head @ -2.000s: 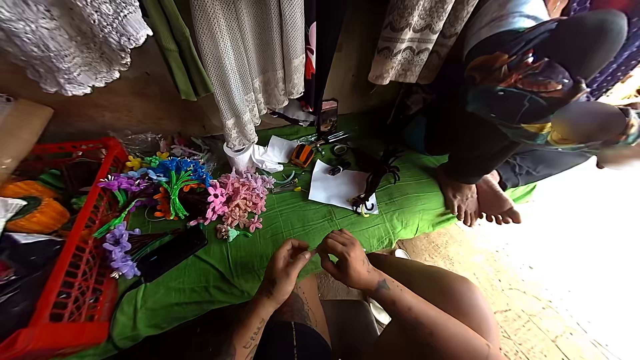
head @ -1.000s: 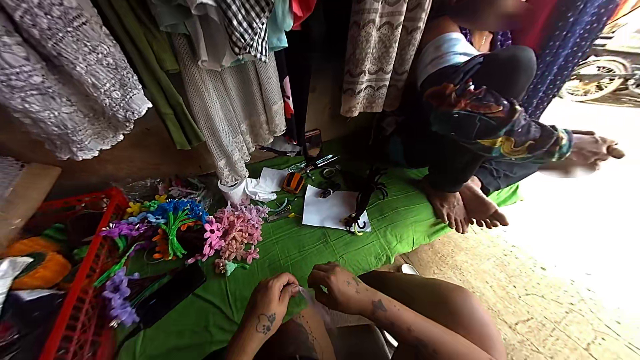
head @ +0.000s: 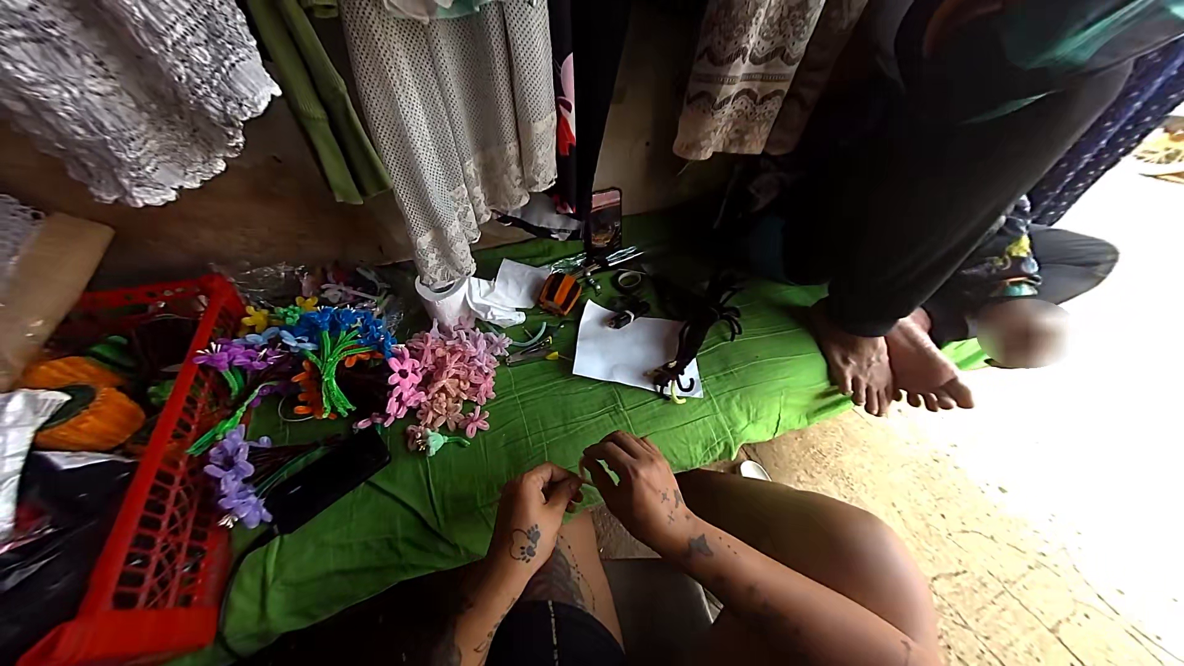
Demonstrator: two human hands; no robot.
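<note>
My left hand [head: 536,504] and my right hand [head: 634,486] meet above my lap, fingertips pinched close together. Something small and thin seems to lie between them, too small to name. Beyond them, on a green cloth [head: 546,416], lie pink pipe-cleaner flowers [head: 453,370], a blue bunch with green stems [head: 338,338] and purple flowers [head: 236,476]. A sheet of white paper [head: 620,351] lies ahead of my right hand, with dark fuzzy stems [head: 698,338] across its right side. An orange and black tape measure [head: 560,293] sits behind the paper.
A red plastic crate [head: 153,518] stands at the left, beside a black phone-like object [head: 333,476]. A propped phone [head: 605,222], pliers [head: 532,351] and a tape roll [head: 628,280] are farther back. Clothes [head: 453,120] hang above. Another person's bare feet [head: 860,365] rest at the right.
My hands were farther apart one second ago, with a thin clear material near them; now their fingertips are together. The other person's legs have shifted.
</note>
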